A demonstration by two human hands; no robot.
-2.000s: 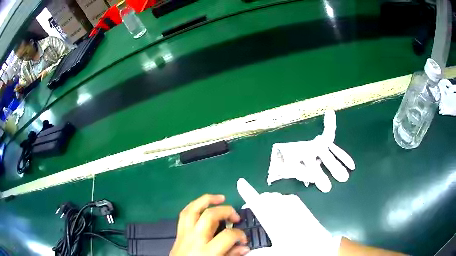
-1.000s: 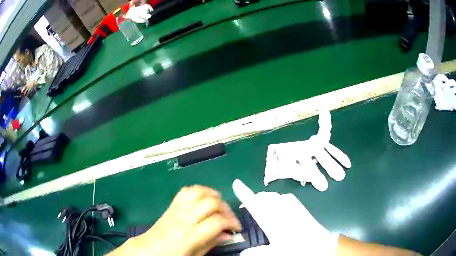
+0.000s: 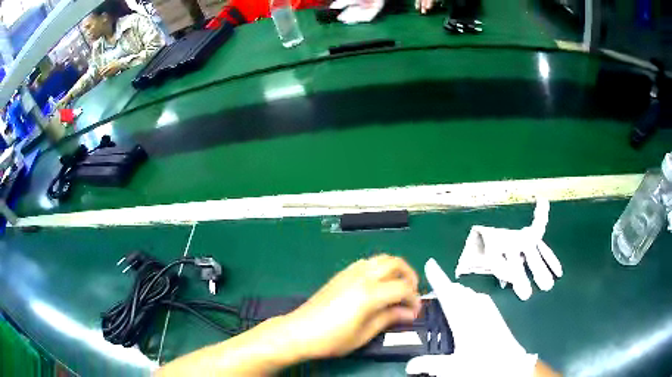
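Black power strips [image 3: 269, 308] lie side by side at the bottom centre, partly covered by my hands. A pale rectangular label [image 3: 404, 339] shows near their right end. My bare left hand [image 3: 368, 302] is over the strips, fingers bent, with a small white sliver at its fingertips; whether it is pinched is unclear. My white-gloved right hand [image 3: 479, 328] holds the strips' right end, thumb below and index finger pointing up. Black cords [image 3: 136, 305] are coiled at left, with a plug [image 3: 208, 272] beside them.
A white glove [image 3: 512, 254] lies flat beyond my right hand. A clear bottle [image 3: 639, 221] stands at far right. A short black bar [image 3: 374, 220] is by the cream rail [image 3: 243, 210]. More strips [image 3: 110, 163] lie beyond it. A person [image 3: 121, 44] works opposite.
The view has turned left, so things appear further right. My left hand has moved over the strips and the lower label is uncovered. My right hand still holds the right end.
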